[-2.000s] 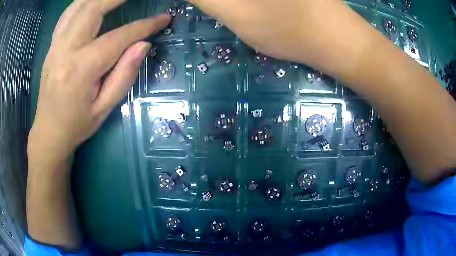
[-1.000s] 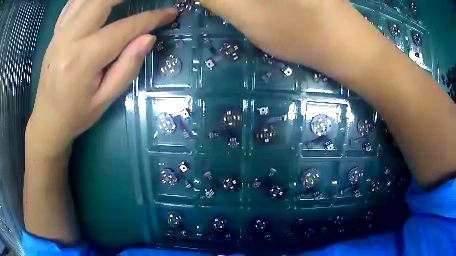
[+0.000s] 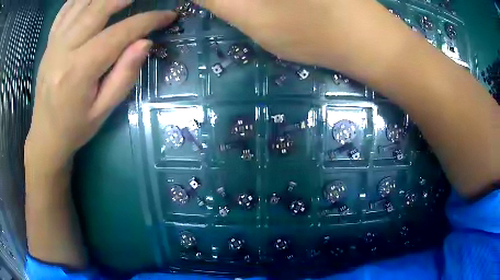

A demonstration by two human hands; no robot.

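Observation:
A clear blister tray [image 3: 233,169] with shiny ribs lies in front of me, small flex circuit assemblies [image 3: 344,132] in its pockets. My left hand [image 3: 90,65] is at the upper left over the tray's left edge, fingers spread, index fingertip beside an assembly [image 3: 187,9] at the top edge. I cannot tell if that fingertip touches it. My right hand [image 3: 290,24] reaches in from the right across the tray's upper part; its fingers are cut off by the top edge, so what it holds is hidden.
The dark green mat [image 3: 109,202] shows left of the tray. Ridged stacked trays [image 3: 17,82] stand along the left edge. Small black pieces [image 3: 492,79] lie at the far right edge. Blue sleeves [image 3: 474,224] show at the lower corners.
The tray appears shifted slightly left in view compared with one second ago. My left hand has shifted slightly left too, its index finger still by the top-left assembly. My right arm stays over the tray.

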